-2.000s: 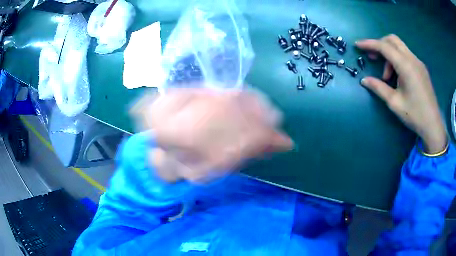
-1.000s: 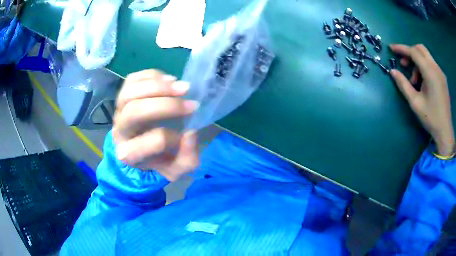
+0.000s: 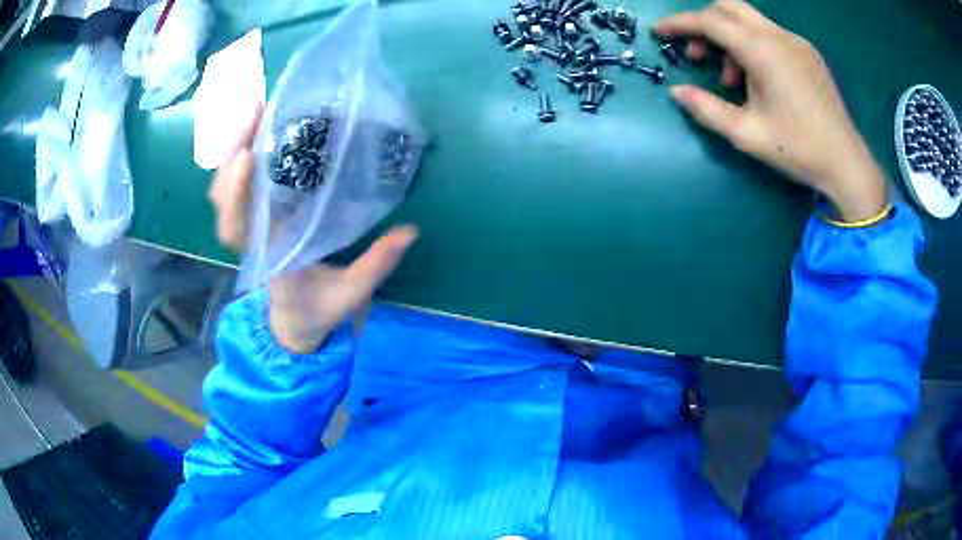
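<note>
Dark screws with shiny heads (image 3: 570, 47) lie in a loose pile on the green bench top (image 3: 570, 232). My left hand (image 3: 301, 280) is at the left, with a clear plastic bag (image 3: 348, 158) of dark screws across its palm. The bag hides part of its fingers; the thumb is spread away from it. My right hand (image 3: 775, 105) rests at the right side of the pile, thumb and index finger apart. A dark screw lies by its index fingertip; the area under the curled fingers is hidden.
A white paper piece (image 3: 229, 100) lies left of the bag. A white bundle (image 3: 167, 51) with a red stick and a long pale wrapped bundle (image 3: 100, 158) are farther left. A round white dish (image 3: 942, 197) of small metal parts is at the right edge.
The view has shifted, bringing the dish into sight. My left hand has turned from pinching the bag's end to having it across the palm, thumb spread. My right hand keeps its place beside the pile.
</note>
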